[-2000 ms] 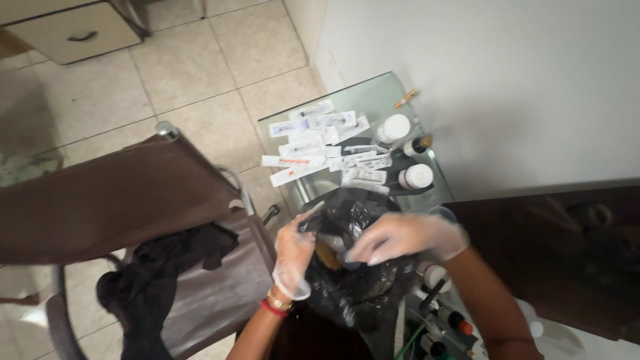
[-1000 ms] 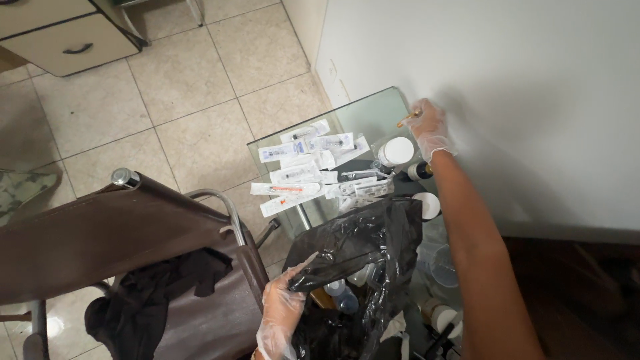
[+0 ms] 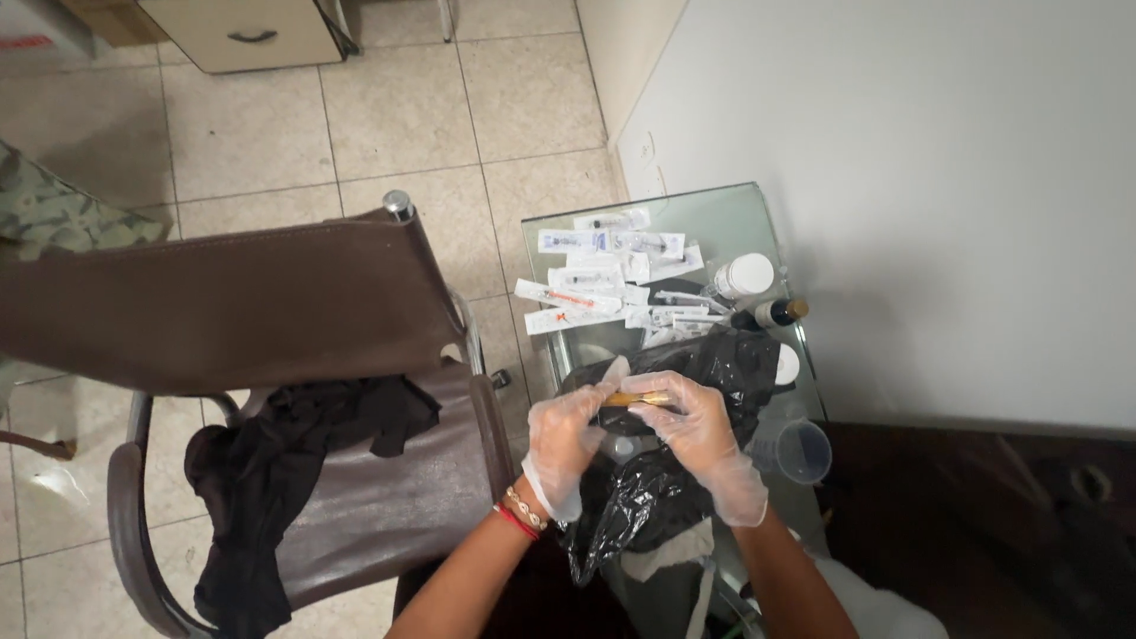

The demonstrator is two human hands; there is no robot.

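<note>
Both my hands wear clear plastic gloves and meet over a black plastic bag [image 3: 621, 506]. Between them lies a small amber vial with a gold-coloured end [image 3: 628, 399]. My left hand [image 3: 564, 435] grips its left end, and my right hand [image 3: 697, 426] holds the gold end with its fingertips. Wrapped syringes [image 3: 586, 280] lie in a pile on the glass table [image 3: 550, 222], beyond the bag. A white-capped bottle [image 3: 745, 275], a dark bottle with a brownish cap [image 3: 781, 312] and another white lid [image 3: 787, 364] are to the right of the pile.
A clear plastic cup [image 3: 803, 451] is at the table's right side. To the left is a brown leather chair [image 3: 382, 524] with black cloth [image 3: 266, 479] on its seat. A pale wall [image 3: 941, 195] borders the table on the right. A drawer unit [image 3: 248, 35] stands at the back left.
My right hand has come back from the table's far right corner, where it was at the small amber item, to my left hand above the bag. The vial is now held between both hands.
</note>
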